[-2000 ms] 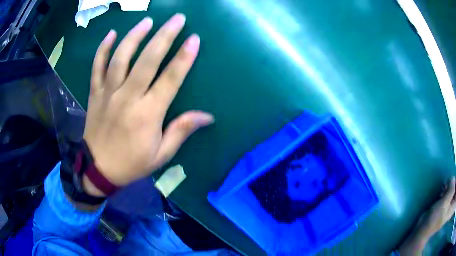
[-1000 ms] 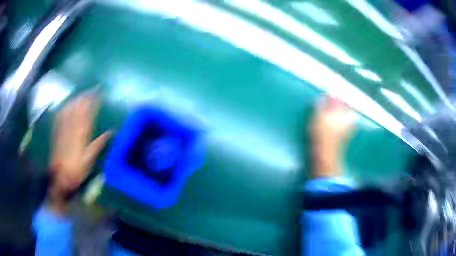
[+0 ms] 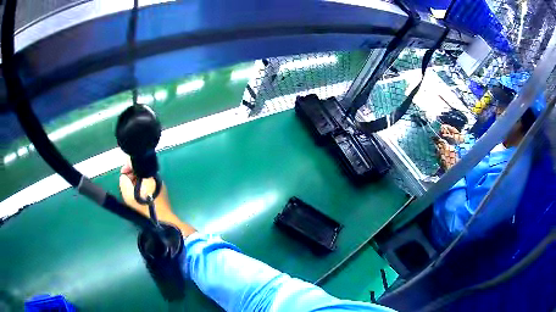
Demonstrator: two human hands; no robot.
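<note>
My right hand (image 3: pixel 131 195) is at the left of the view by the bench's white rail, its blue sleeve reaching in from the bottom. The hanging tool fitting partly covers it, so its grip is hidden. My left hand is out of the picture. The electric screwdriver (image 3: pixel 162 256), a black cylinder, hangs from a dark round fitting (image 3: pixel 139 129) in front of my forearm. A black plastic cover (image 3: pixel 308 224) lies loose on the green bench (image 3: pixel 244 158). The blue screw bin (image 3: pixel 49 303) is cut off at the bottom left edge.
Black housings (image 3: pixel 341 137) lie at the bench's far right end by a mesh frame. A thick black cable (image 3: pixel 46 143) hangs down the left. A metal shelf beam (image 3: pixel 201 36) crosses the top. A person in blue (image 3: pixel 454 201) works beyond the frame at right.
The view has swung right and up. The bin has shifted to the bottom left edge and my left hand has left the picture. The screwdriver, loose cover, housings and other person have come into view.
</note>
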